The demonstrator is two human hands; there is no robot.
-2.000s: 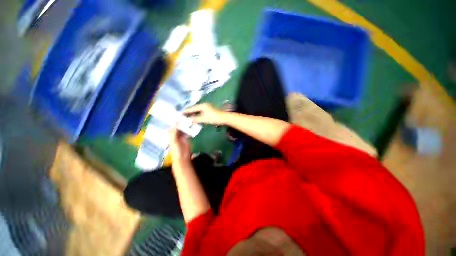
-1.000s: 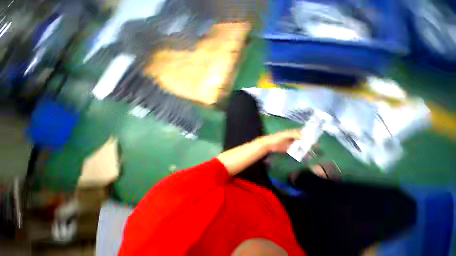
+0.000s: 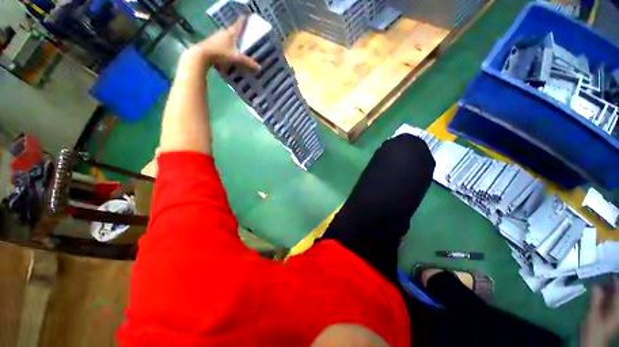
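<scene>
My left hand point(image 3: 220, 51) reaches to the upper left, its fingers around a silver-grey sheet-metal part point(image 3: 256, 35) at the near end of a long nested stack point(image 3: 278, 95) on the green floor. The stack shows repeating dark slots along its side. My right hand point(image 3: 601, 317) is blurred and cut off by the right edge; whether it holds anything cannot be told. An overlapping row of similar parts point(image 3: 502, 186) lies on the floor beyond my legs, loose and uneven at its right end.
A wooden pallet point(image 3: 353, 81) bears tall grey stacks. A blue bin point(image 3: 536, 129) of loose parts stands upper right. A dark marker pen point(image 3: 459, 255) lies near my shoe. A blue container point(image 3: 130, 83) stands upper left, and a wooden frame point(image 3: 102, 217) stands at left.
The view has turned left and sharpened. My left hand has moved from in front of my lap out to the nested stack with a part. My right hand has gone to the right edge.
</scene>
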